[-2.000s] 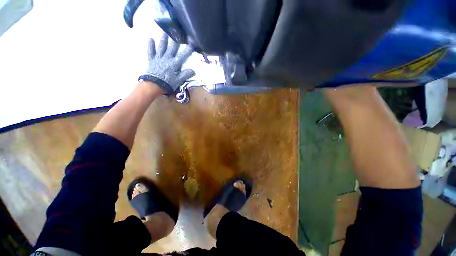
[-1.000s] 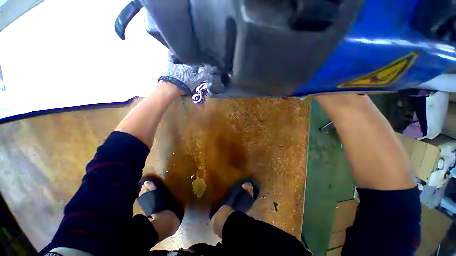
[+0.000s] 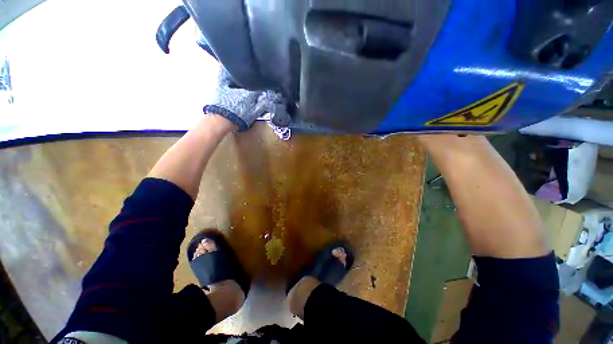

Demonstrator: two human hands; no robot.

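The grey and blue cutting machine [image 3: 349, 64] fills the top of the view, with a yellow warning triangle on its side. My left hand [image 3: 236, 104], in a grey glove with a dark cuff, lies at the edge of the white paper marker [image 3: 101, 74], beside the machine. Its fingers are partly hidden behind the machine body. My right hand is hidden behind the machine; only the bare forearm shows. A small curled scrap [image 3: 282, 132] lies by the left glove at the lay's edge. The blade is not visible. The thin dark fabric lay [image 3: 101, 136] shows below the paper.
My feet in dark sandals stand on the glossy brown surface [image 3: 349, 181]. A green floor [image 3: 437, 235] lies to the right. An open cardboard box [image 3: 561, 225] with white and dark scraps is at the far right. A pale roll [image 3: 571, 129] lies above it.
The machine has shifted left and shows more of its blue side. My left hand has gone from spread flat on the paper to beside the machine, partly behind it. The curled scrap sits further right.
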